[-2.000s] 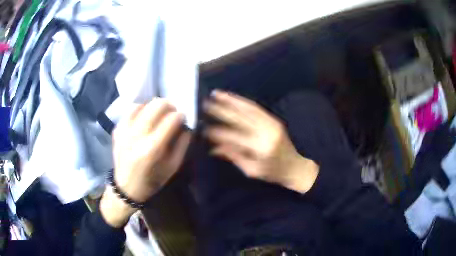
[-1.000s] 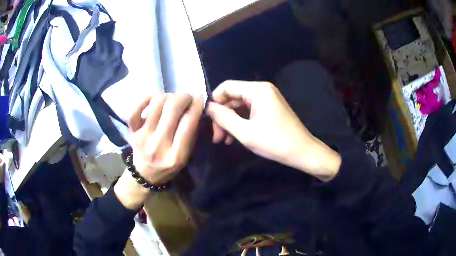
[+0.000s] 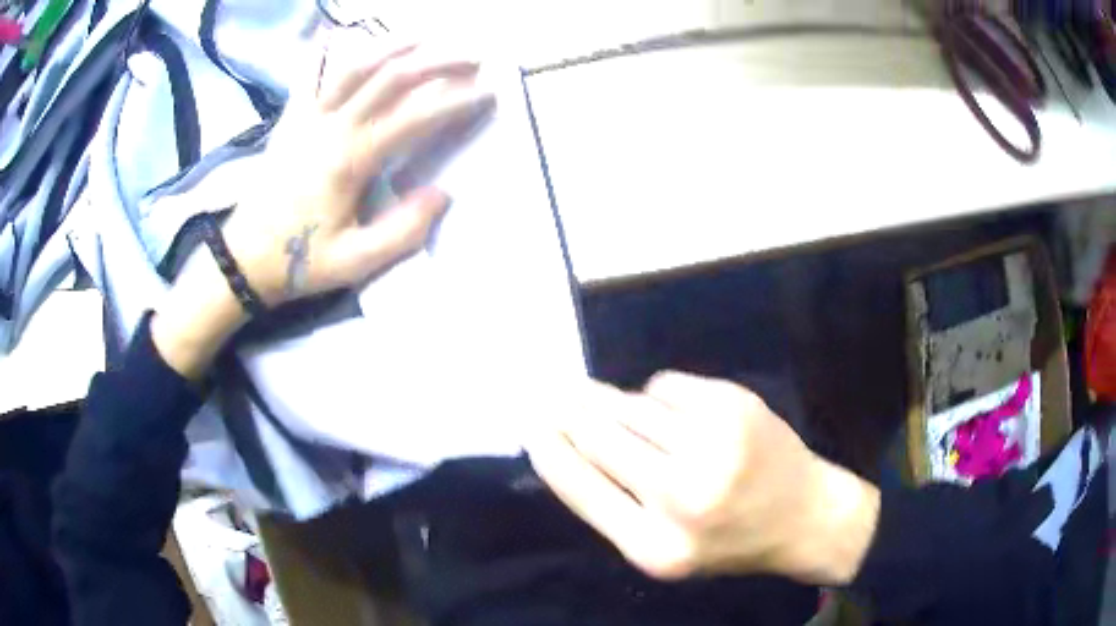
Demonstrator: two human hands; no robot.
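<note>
A pale garment [image 3: 490,269] with black strips lies over the white table and hangs past its front edge, with a thin dark line along its right edge. My left hand [image 3: 367,184] lies on the pale cloth with its fingers spread a little, a dark bracelet at the wrist. My right hand [image 3: 698,477] is closed on the garment's lower right corner, below the table edge. Its fingertips are partly hidden by the bright cloth.
The white table [image 3: 759,159] runs across the top right. Scissors with dark red handles [image 3: 997,86] lie at its upper right. Below is a box [image 3: 979,330] with bright pink material. Bunched garment folds fill the upper left. A red thing shows at the right rim.
My left hand has moved up and left from the edge onto the cloth. My right hand has moved lower with the garment's corner. More table and the scissors have come into view.
</note>
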